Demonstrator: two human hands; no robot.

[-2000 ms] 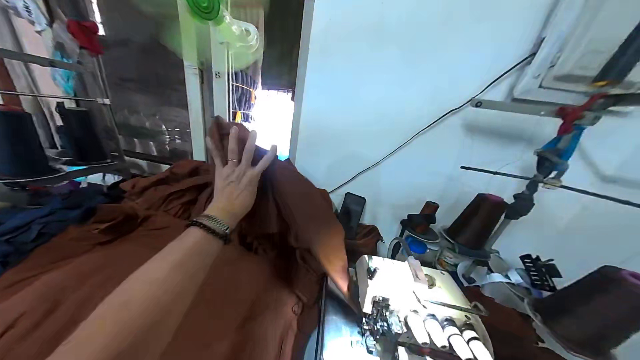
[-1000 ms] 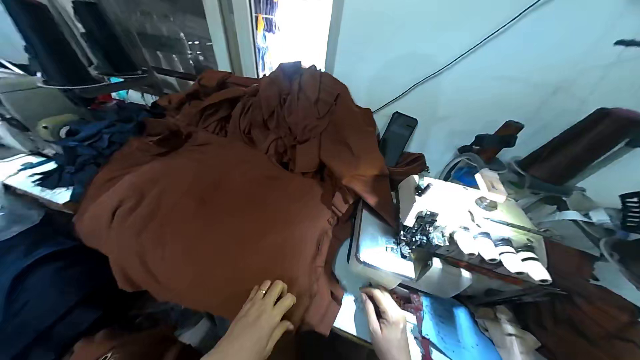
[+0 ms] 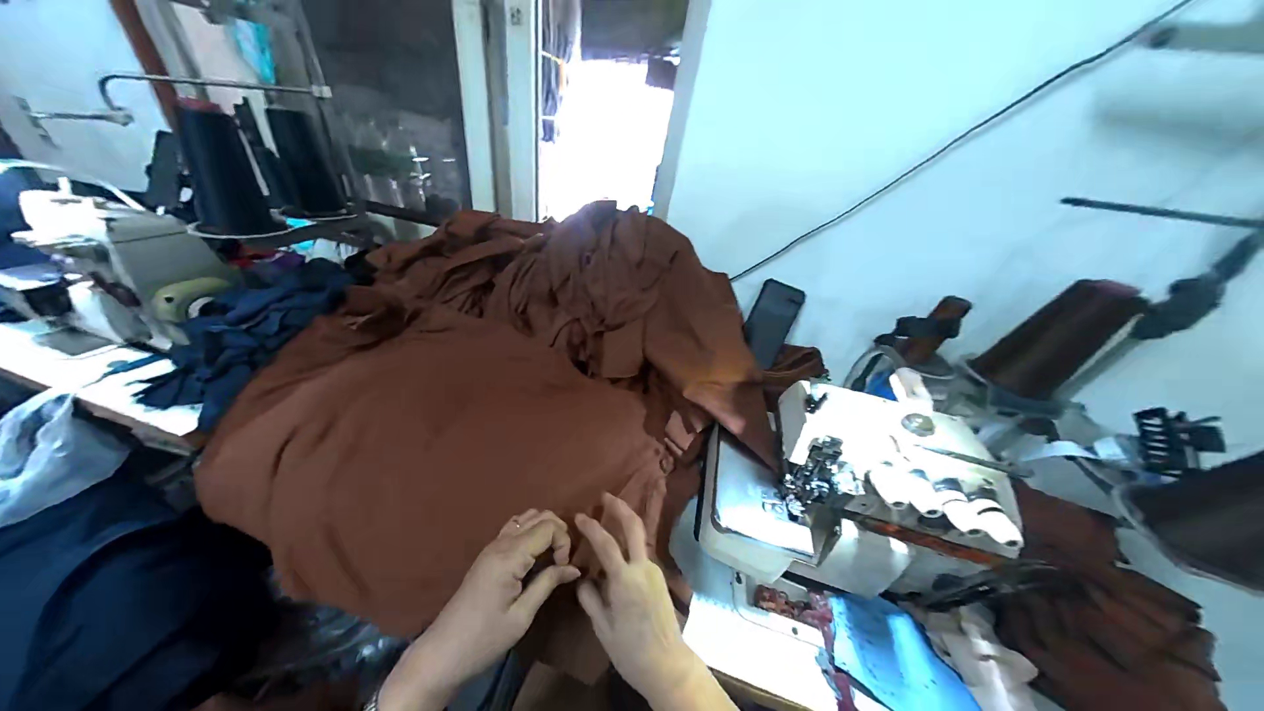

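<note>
A large pile of brown fabric (image 3: 444,425) covers the middle of the work table. Both hands are at its near right edge, close together. My left hand (image 3: 528,578) has thumb and forefinger curled together at the brown cloth, and a ring shows on one finger. My right hand (image 3: 622,583) lies just right of it, fingers bent onto the same cloth; whether it pinches the cloth is not clear. Right of the pile stands a white overlock sewing machine (image 3: 889,444), its needle area lit.
A smartphone (image 3: 775,321) leans near the wall behind the machine. Brown thread cones (image 3: 1057,341) stand at right. Another sewing machine (image 3: 128,257), dark thread cones (image 3: 222,168) and navy fabric (image 3: 267,316) are at left. A blue sheet (image 3: 894,652) lies at the near right.
My left hand, on top of the pile two seconds ago, is now at its near edge. My right hand has moved left from beside the machine to the cloth, close to my left hand.
</note>
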